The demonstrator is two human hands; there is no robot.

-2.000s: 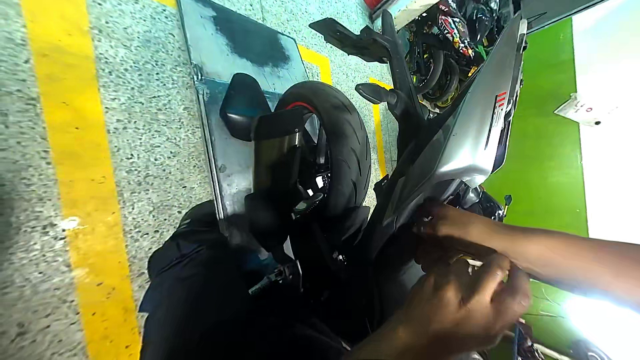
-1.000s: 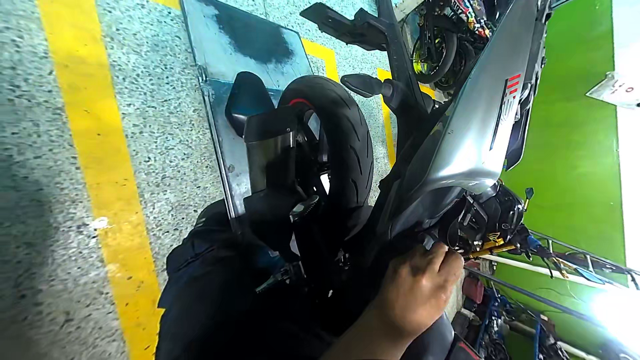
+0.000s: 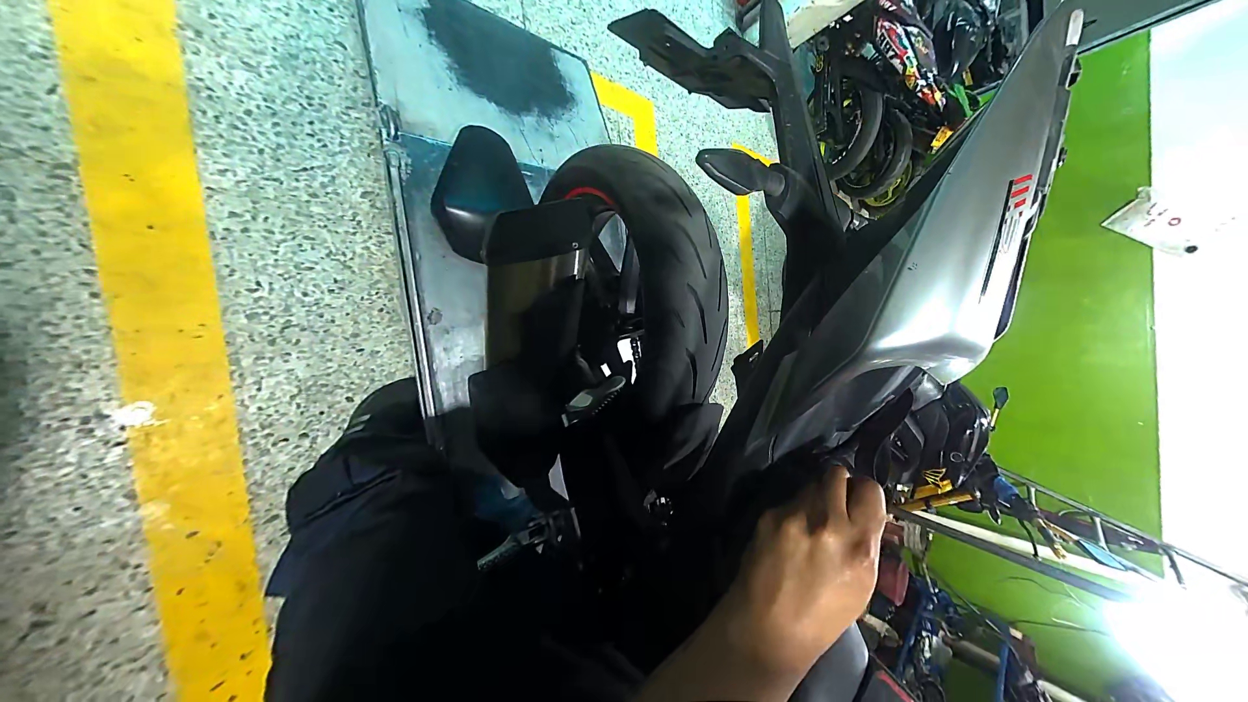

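A motorcycle appears turned sideways in the head view, its silver tail panel (image 3: 936,292) reaching toward the upper right. My left hand (image 3: 814,551) comes up from the bottom, fingers bent against dark parts at the panel's front end. Its fingertips are hidden, so whether they hold anything cannot be told. My right hand is out of view. Left of the panel are the rear tyre (image 3: 678,292), the exhaust muffler (image 3: 531,302) and a turn signal (image 3: 736,172).
A metal plate (image 3: 453,331) lies beyond the muffler on the speckled floor (image 3: 292,224), which has yellow lines (image 3: 156,341). My dark-clothed leg (image 3: 380,565) is at lower left. Other motorcycles (image 3: 877,107) stand at the top, near a green wall (image 3: 1092,292).
My right hand, at the motorcycle's dark parts beside my left hand two seconds ago, has gone out of view. My left hand has moved up to the front end of the silver panel.
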